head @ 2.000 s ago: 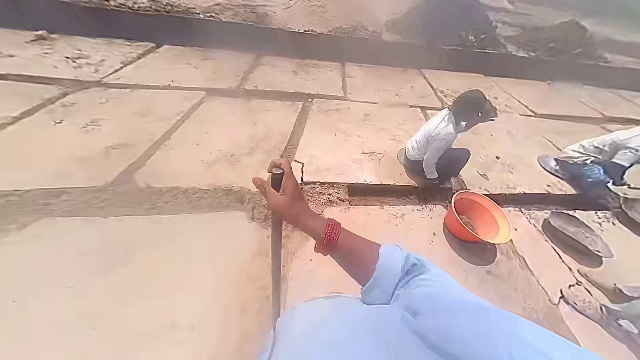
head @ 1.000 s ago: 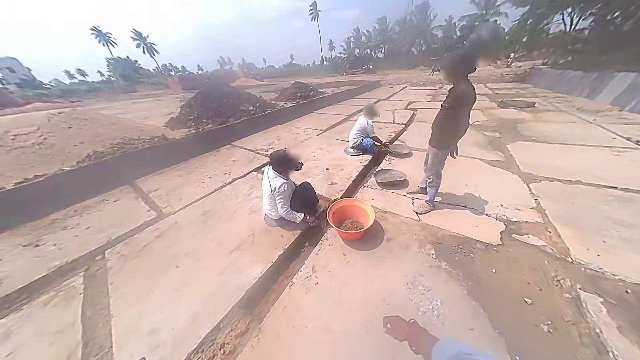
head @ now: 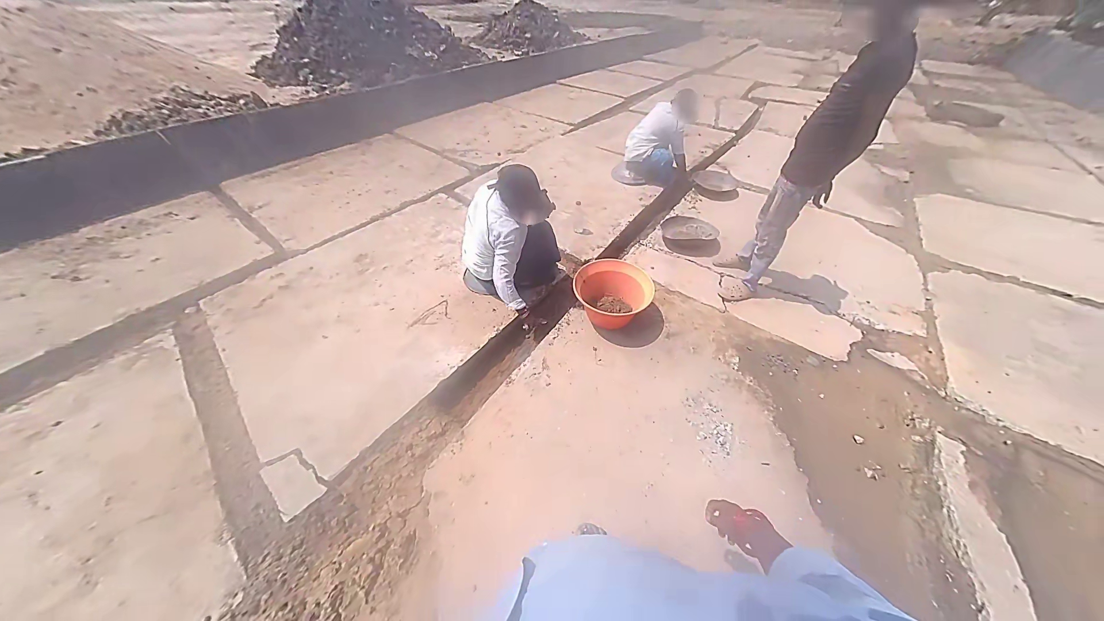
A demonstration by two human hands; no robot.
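Note:
My right hand (head: pixel 749 530) hangs low at the bottom right, beyond a light blue sleeve (head: pixel 828 586). Its fingers look loosely curled and are blurred; whether anything is in them cannot be told. Below it lies a pale slab (head: pixel 621 448). My left hand is out of view. Farther ahead, an orange plastic tub (head: pixel 614 294) with some soil-like material stands beside a long dark joint (head: pixel 483 366) between slabs. A crouching person in a white shirt (head: pixel 493 233) reaches into that joint, left of the tub.
Another person (head: pixel 657 134) crouches farther along the joint, near shallow metal pans (head: pixel 690 228). A person in a dark shirt (head: pixel 849 116) stands at the right. A low dark wall (head: pixel 259 138) runs along the left, with dirt mounds (head: pixel 362 43) behind it. Cracked slabs (head: pixel 802 323) lie at right.
Two seconds ago my right hand gripped the dark top of a long upright rod; now no rod shows at that hand, which is lower right. The view has swung strongly.

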